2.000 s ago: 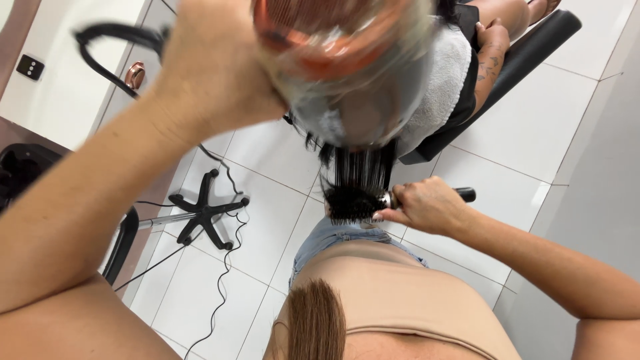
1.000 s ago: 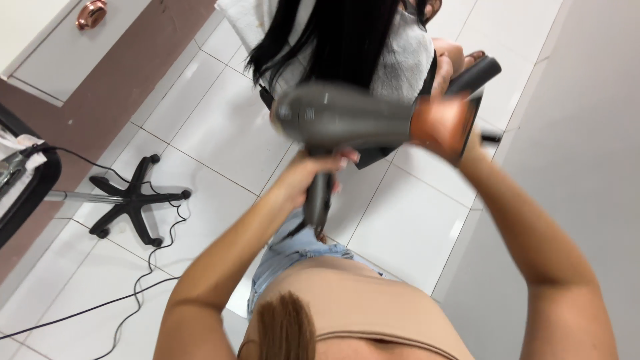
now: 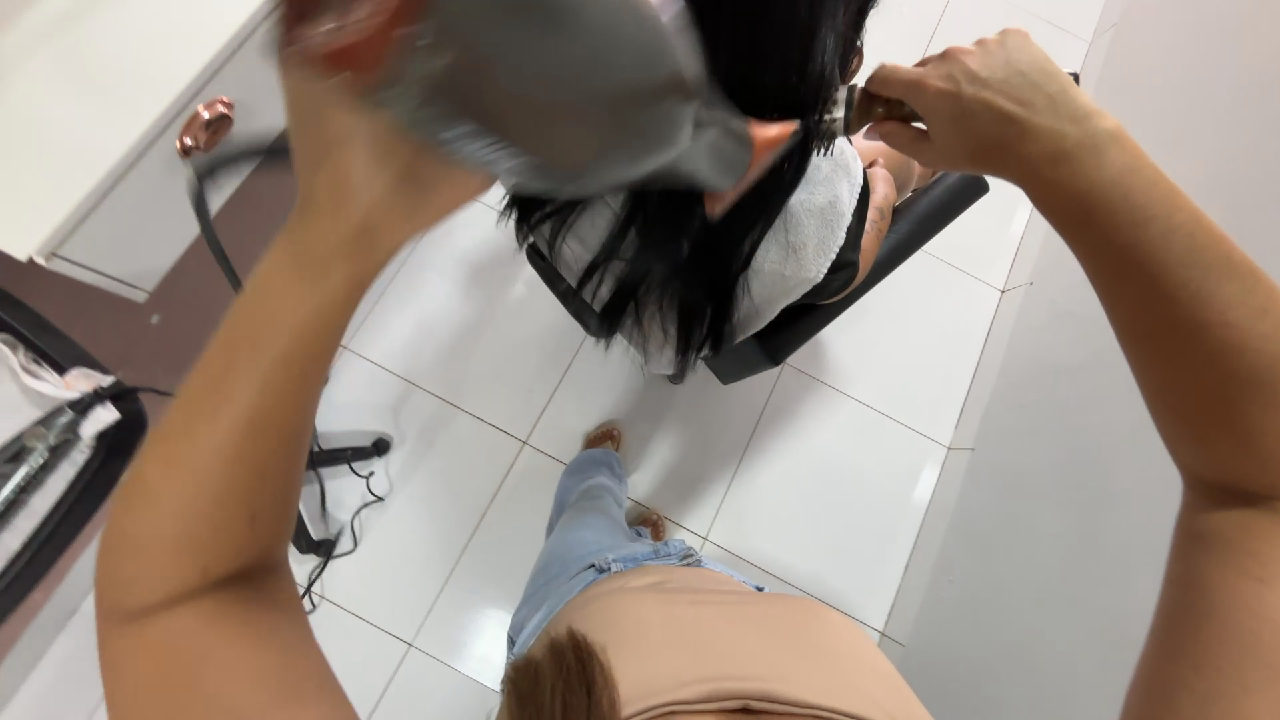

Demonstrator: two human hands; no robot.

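Observation:
My left hand is raised at the upper left around a grey hair dryer, which is blurred; its handle is hidden. The dryer's nozzle, orange at the tip, points right, against the long black hair of a seated person. In my right hand, at the upper right, is the handle of a hairbrush; its head lies at the right side of the hair, mostly hidden. A white towel covers the person's shoulders beneath the hair.
The person sits in a black salon chair. A white drawer unit with a copper-coloured knob stands at upper left. Below it are a black-rimmed tray and a wheeled base with a cord. A grey wall runs along the right.
One second ago the dryer was over the middle, pointing left; now it is at upper left, pointing right. The brush, at the hair ends two seconds ago, is now higher beside the hair.

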